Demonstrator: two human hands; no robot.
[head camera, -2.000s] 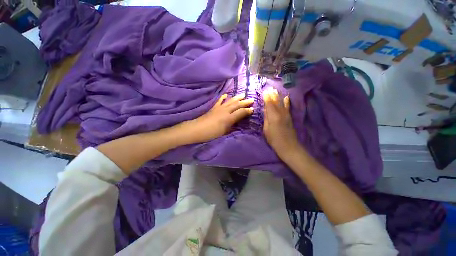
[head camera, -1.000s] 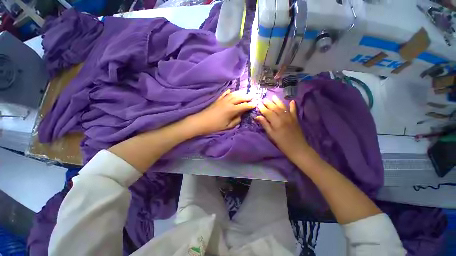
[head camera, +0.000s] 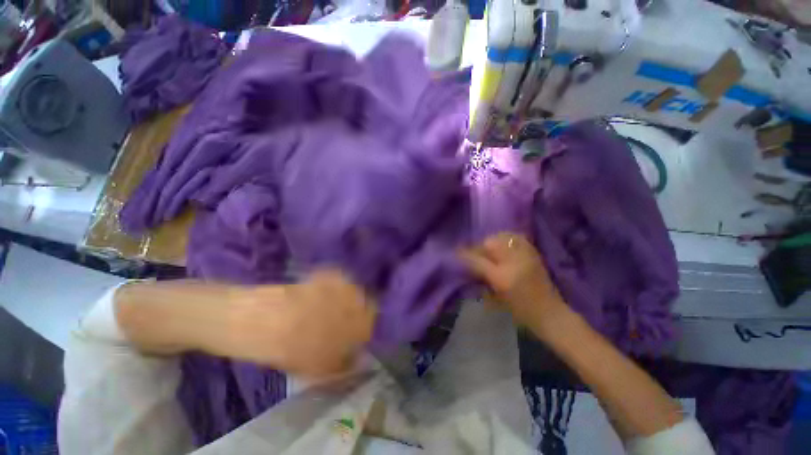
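The large purple garment piece (head camera: 356, 178) lies in loose folds left of the needle area and runs under the presser foot (head camera: 480, 158) to a heap on the right. My left hand (head camera: 329, 324) is blurred by motion, at the front edge in front of my body, with cloth beside its fingers; its grip is hidden. My right hand (head camera: 509, 265) has fingers bent and pinches the cloth in front of the needle. The white sewing machine (head camera: 578, 84) with a blue stripe and lit needle stands beyond. The gathered band is not clear in the blur.
Brown taped cardboard (head camera: 147, 191) and a grey motor-like machine end (head camera: 58, 102) are at left. Green scissors handles (head camera: 656, 164) lie right of the needle. A black box-like object (head camera: 787, 274) is at far right. Dark strips (head camera: 551, 413) hang below the table edge.
My hands have left the flat cloth at the needle and come back toward my body, the left one furthest. The cloth left of the needle has been pulled up and bunched.
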